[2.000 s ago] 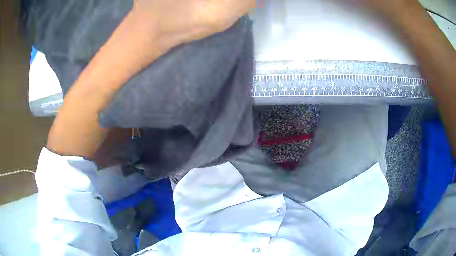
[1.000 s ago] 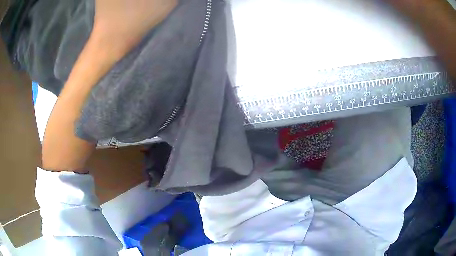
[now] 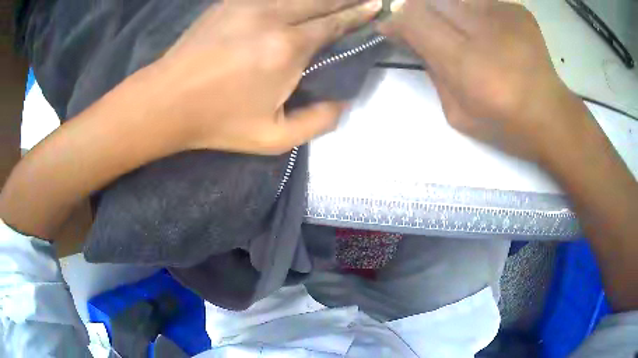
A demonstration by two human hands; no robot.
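The dark grey garment piece (image 3: 175, 210) lies over the left of the white table and hangs over its front edge. A silvery zipper (image 3: 344, 56) runs along its edge up to the fingers at the top. My left hand (image 3: 259, 84) lies on the cloth, its fingers reaching the zipper end and its thumb apart. My right hand (image 3: 476, 63) meets it at the top centre, fingertips at the cloth's end. The fingertips are near the picture's top edge and partly blurred.
The white table (image 3: 420, 140) has a ruler tape (image 3: 434, 213) along its front edge. Slim black snips (image 3: 603, 31) lie at the upper right. A blue bin (image 3: 189, 321) with dark pieces stands at the lower left, and another blue bin (image 3: 570, 294) at the right.
My left hand has moved up and right along the cloth. My right hand has come in to the top centre, meeting it. The zipper end now runs toward the fingers.
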